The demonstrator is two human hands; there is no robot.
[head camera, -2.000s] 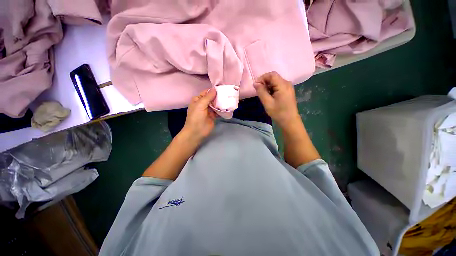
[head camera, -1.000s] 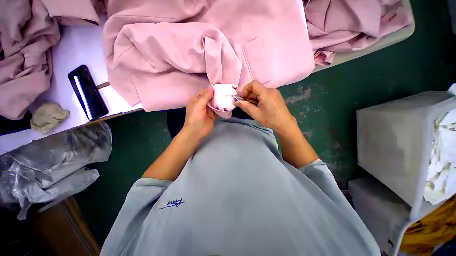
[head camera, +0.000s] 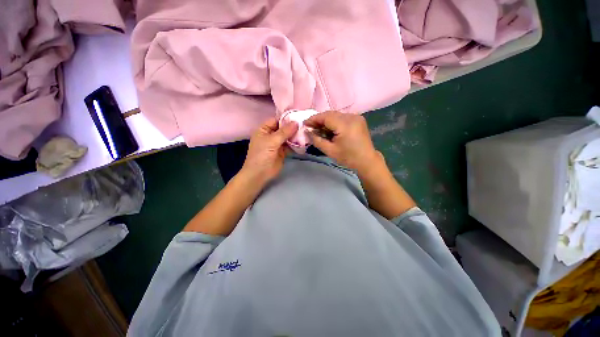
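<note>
A dusty-pink jacket [head camera: 230, 72] lies over the table edge, with one sleeve [head camera: 291, 82] running down toward me. Its cuff [head camera: 300, 118] is turned back and shows whitish lining. My left hand [head camera: 265, 149] grips the left side of the cuff between thumb and fingers. My right hand [head camera: 347, 138] is at the cuff's right side, fingers curled around a small dark, thin tool [head camera: 322, 132], mostly hidden in the fingers. Its tip is too small to make out.
A black phone [head camera: 110, 122] and a beige cloth wad [head camera: 60, 156] lie on the white table [head camera: 89, 69] at left. Pink garments lie at left [head camera: 33, 72] and in a pale tray at right [head camera: 454, 29]. Clear plastic [head camera: 72, 204] is below left. White bins [head camera: 516, 184] stand at right.
My right hand has moved left from beside the cuff onto it. The cuff is now more folded and bunched, with less lining showing. My left hand still holds it.
</note>
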